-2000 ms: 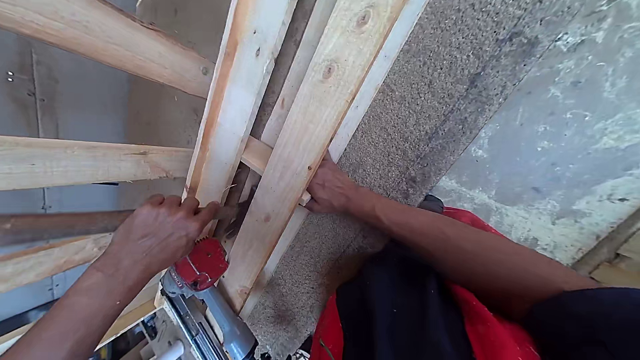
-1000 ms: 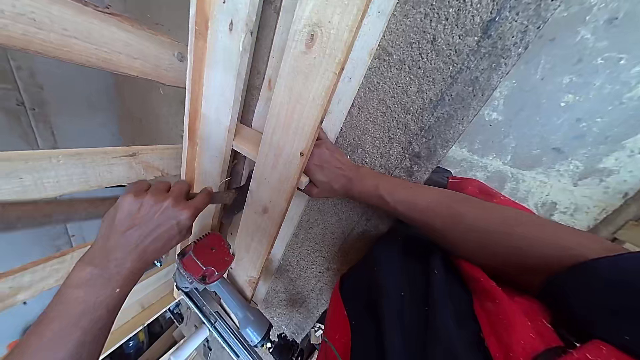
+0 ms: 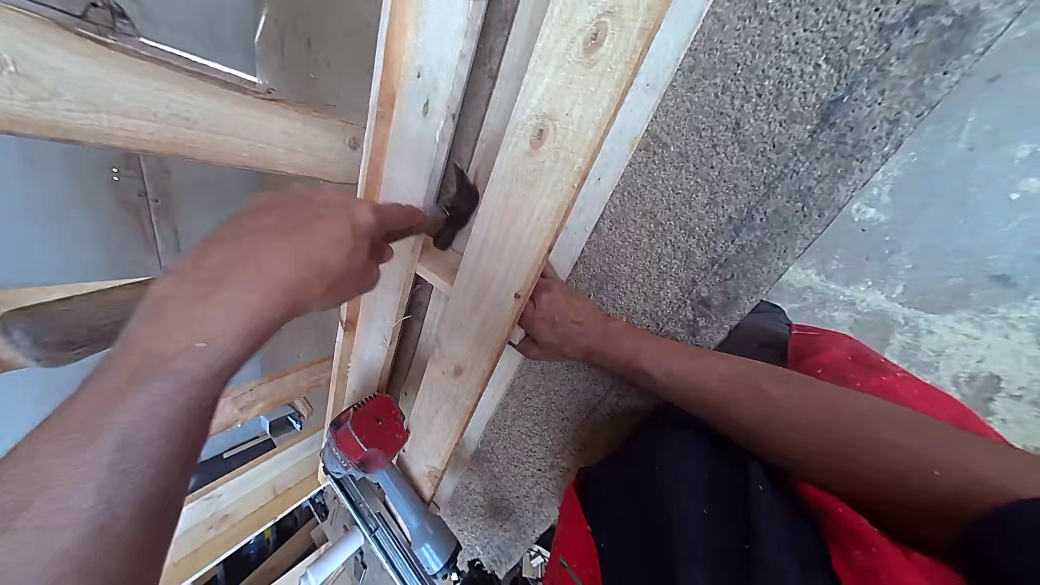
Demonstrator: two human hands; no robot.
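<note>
My left hand [image 3: 276, 244] is closed on the wooden handle of a claw hammer [image 3: 459, 203], whose dark head stands over the gap between two long timber boards. The handle's thick end sticks out behind my wrist. Below the hammer head, a short wooden crosspiece [image 3: 439, 266] spans the gap and passes under the wide knotty board [image 3: 520, 195]. At that board's right edge my right hand [image 3: 561, 317] grips the crosspiece's end, its fingertips partly hidden by the board. A red and grey pneumatic nailer [image 3: 390, 479] rests against the lower ends of the boards.
Several timber rails [image 3: 187, 114] run off to the left from the pale upright board [image 3: 414, 122]. A speckled, rough slab [image 3: 731, 146] lies to the right of the boards, with worn concrete floor [image 3: 959, 227] past it. Red and dark clothing is at the bottom.
The hammer head, low in the gap below the crosspiece one second ago, is now above it, and my left hand has moved up with it. My right hand stays at the crosspiece's end.
</note>
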